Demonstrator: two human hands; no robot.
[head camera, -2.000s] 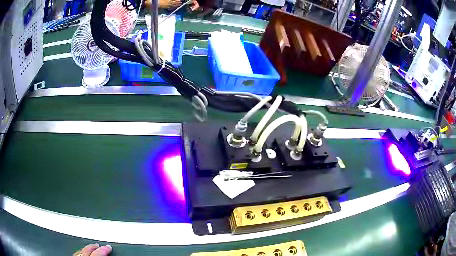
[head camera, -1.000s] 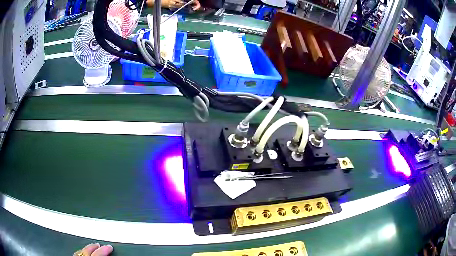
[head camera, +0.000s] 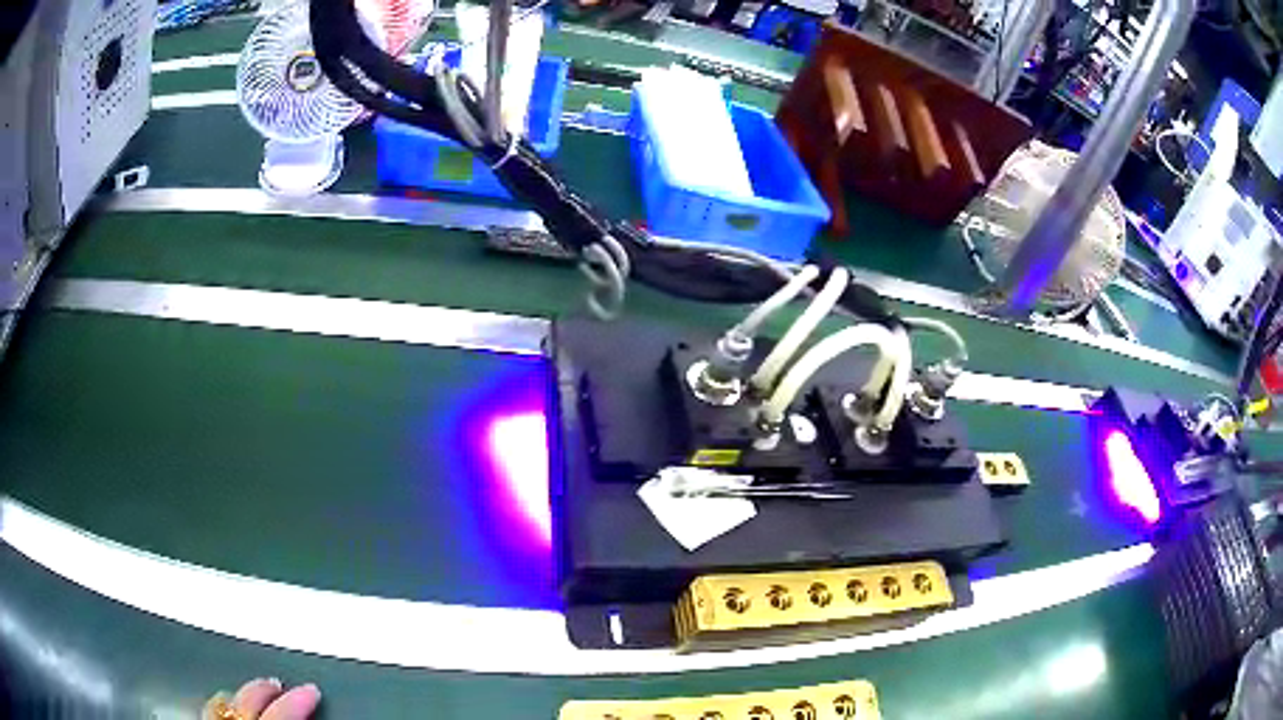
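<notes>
My left hand (head camera: 263, 701) shows only as a few fingertips at the bottom edge, left of centre; whether it holds anything is hidden. My right hand is not in view. A gold fixture bar (head camera: 732, 703) with a row of round holes is cut off by the bottom edge. A second gold bar (head camera: 816, 602) lies against the front of the wide black lamp unit (head camera: 788, 535), which glows violet at its left end. The end of another gold fixture (head camera: 1003, 470) sticks out at the unit's right side, on the green belt (head camera: 282, 436).
A thin silver tool (head camera: 788, 491) and a white paper piece (head camera: 699, 516) lie on the black unit. Hoses and black cables (head camera: 563, 211) rise from it. Behind stand blue bins (head camera: 746, 218), a brown rack (head camera: 901, 127) and fans (head camera: 298, 78). A second violet-lit unit (head camera: 1161, 457) is at right.
The gold fixture at the lamp unit's right side has come out further onto the belt. The whole view has shifted, so most things appear further right. The fingertips look much the same.
</notes>
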